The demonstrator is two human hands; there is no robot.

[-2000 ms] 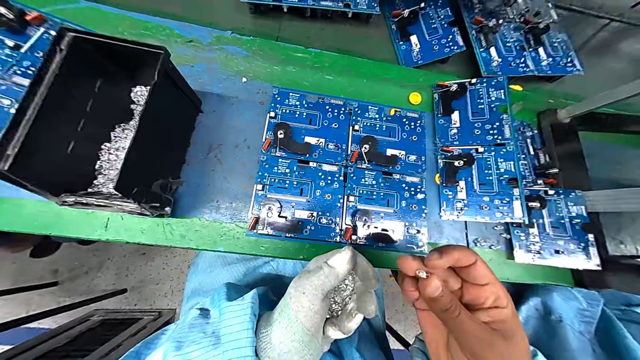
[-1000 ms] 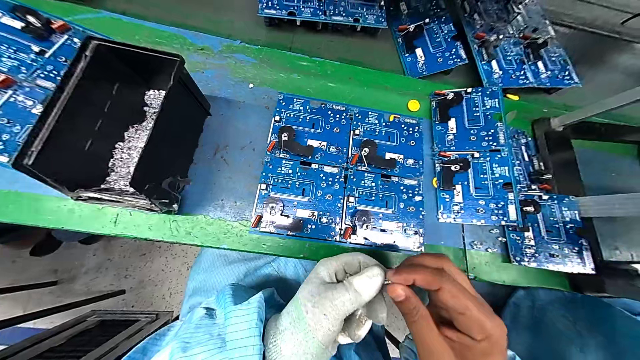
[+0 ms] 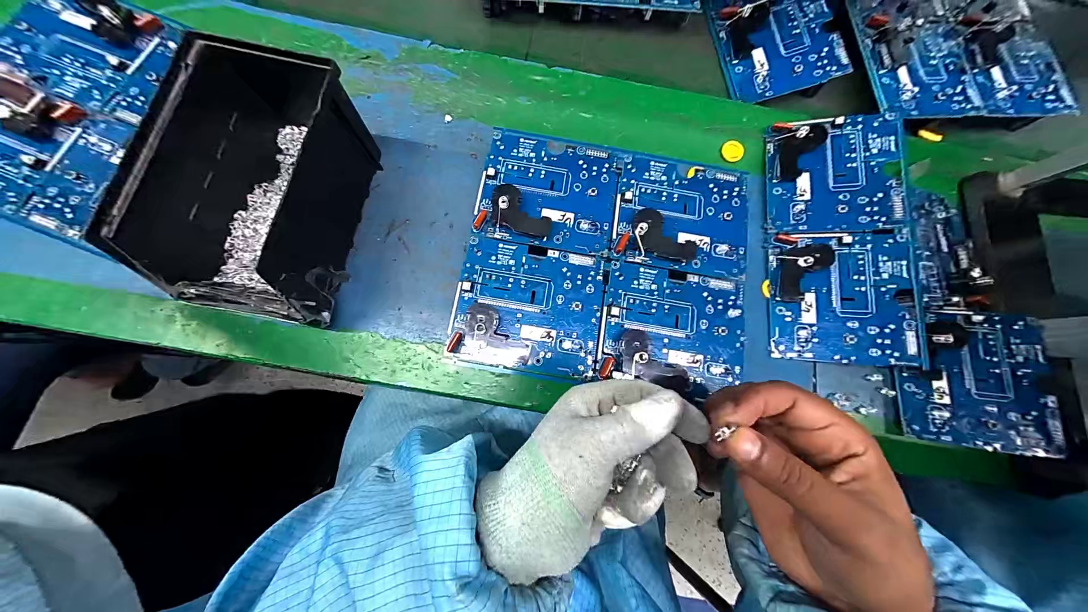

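My left hand (image 3: 586, 476), in a pale knitted glove, is curled around a bunch of small shiny metal parts (image 3: 626, 472). Close beside it, my bare right hand (image 3: 816, 484) pinches one small metal part (image 3: 724, 433) between thumb and forefinger. Just beyond the hands lies a panel of blue circuit boards (image 3: 544, 272), with black patches, red components and white labels on it. The fingertips of both hands are near its lower right corner. At the left, a black plastic bin (image 3: 353, 170) stands tilted in view and holds a heap of small silvery metal parts (image 3: 259, 212).
More blue circuit boards lie at the right (image 3: 850, 280), the upper right (image 3: 786, 51) and the far left (image 3: 51, 170). A yellow round piece (image 3: 732, 151) sits on the green edge of the workbench (image 3: 399, 365). A grey metal bar (image 3: 1045, 170) crosses at the right.
One second ago my fingertips met around a small part; now my right hand is slightly apart from the glove, with the metal part showing in its pinch. The boards have stayed in place.
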